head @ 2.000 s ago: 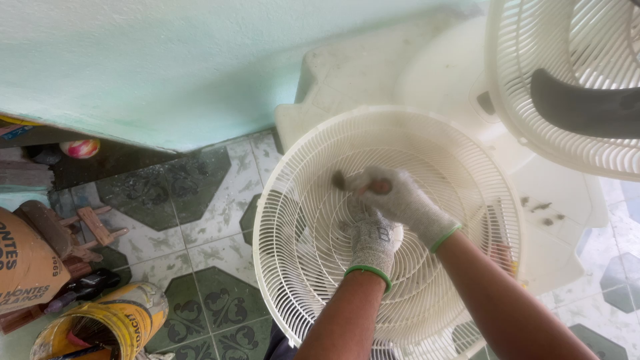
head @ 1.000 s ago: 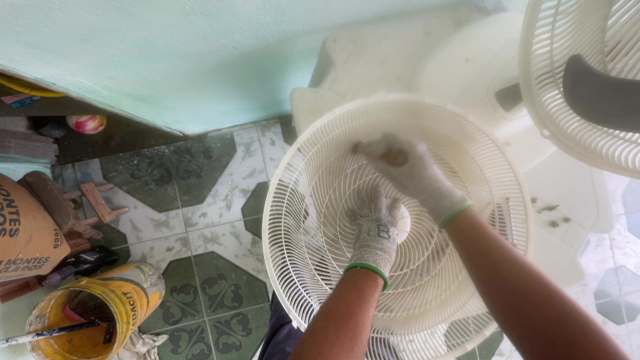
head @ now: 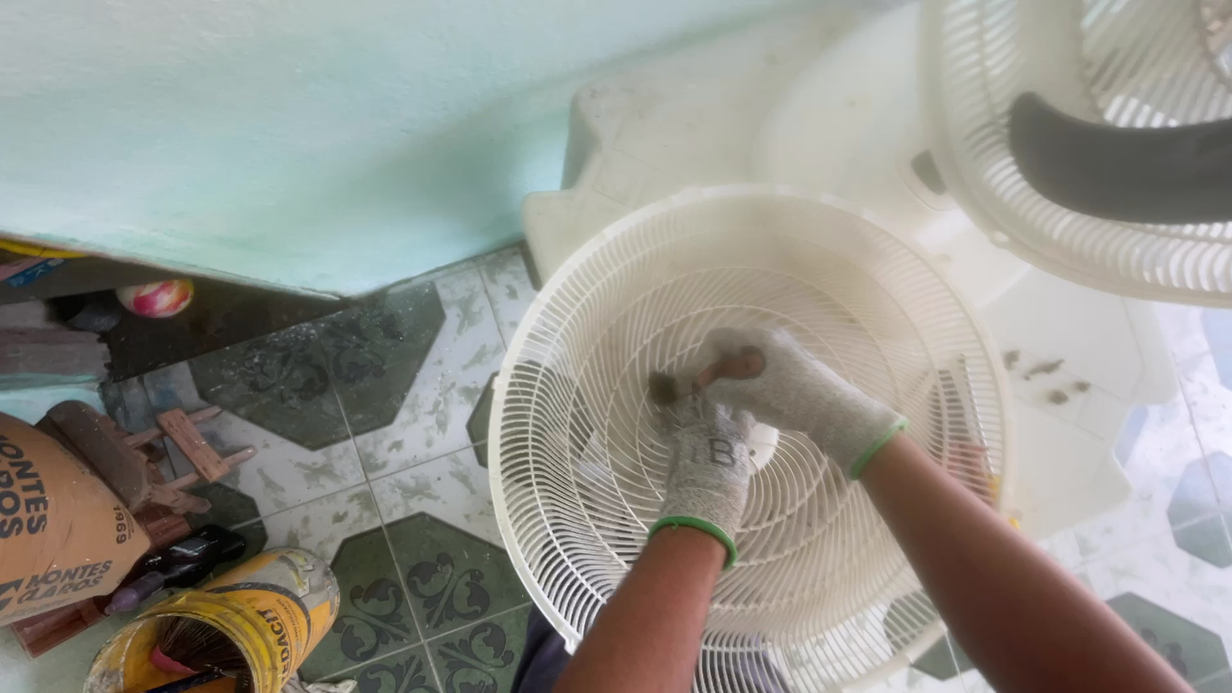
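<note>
A round cream plastic fan guard lies hollow side up before me, its ribs curving in spirals to a pale hub. My right hand, in a grey knit glove with a green cuff, is closed around the reddish handle of a small brush, whose dark end is blurred. My left hand, in a matching glove, lies inside the guard just below the brush, beside the hub; its fingers are partly hidden, so its hold on the ribs cannot be told.
At the upper right stands a fan with a guard and dark blade. A pale plastic surface lies beneath, bearing dark crumbs. A green wall borders the back. At left are a yellow bucket, paper sack and ball.
The brush in my right hand has moved about over the guard's inner ribs. My left hand has stayed inside the guard near the hub. The view has shifted slightly.
</note>
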